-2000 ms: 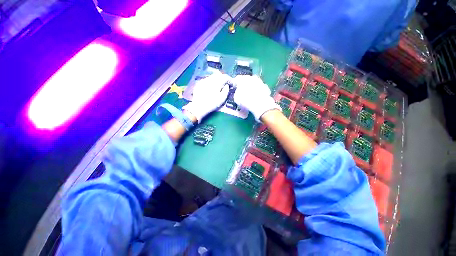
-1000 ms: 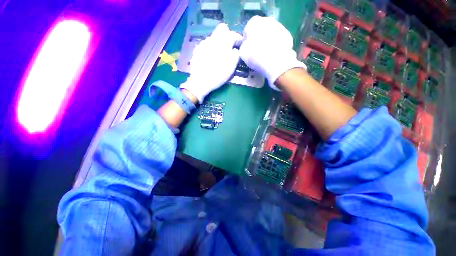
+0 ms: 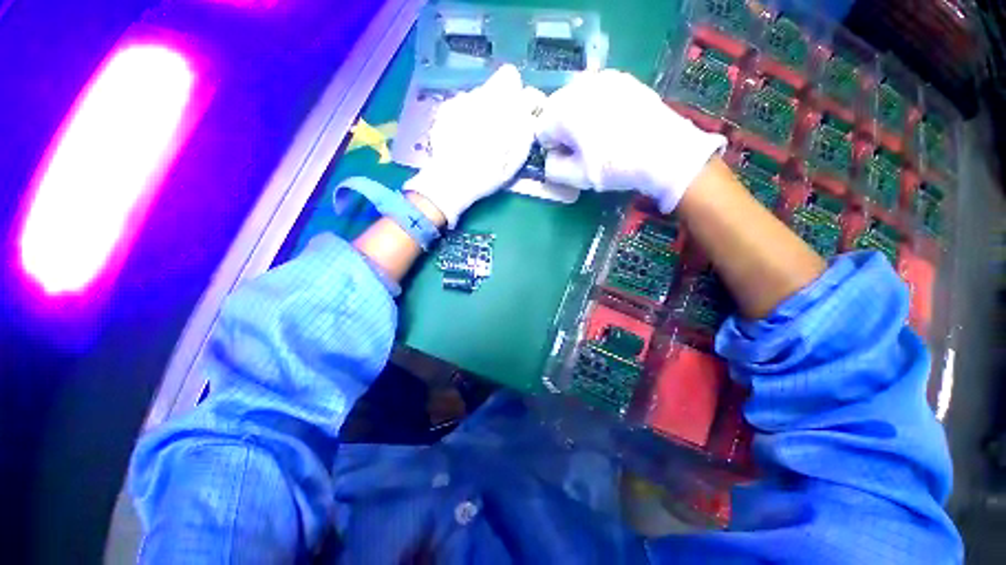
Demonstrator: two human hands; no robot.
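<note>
My left hand [image 3: 474,138], in a white glove with a blue wrist strap [image 3: 388,206], is over the near half of the pale fixture plate [image 3: 414,121]. My right hand [image 3: 629,138], also gloved, meets it there, fingertips together. Something small and dark shows between and below the fingers; what they grip is hidden. Circuit boards [image 3: 555,53] sit in the plate's far pockets under a bluish translucent cover. A loose circuit board [image 3: 466,259] lies on the green mat near my left wrist.
A blister tray [image 3: 579,320] with boards and pink-red pads [image 3: 686,393] lies at the right. A yellow tape mark [image 3: 372,139] is left of the plate. A pale metal rail [image 3: 320,132] borders the belt, with a glowing violet lamp [image 3: 108,166] at the left.
The view has shifted closer to the plate since the first frame. My right hand has moved slightly right and down since one second ago, its fingers more bent. The loose board stays on the mat.
</note>
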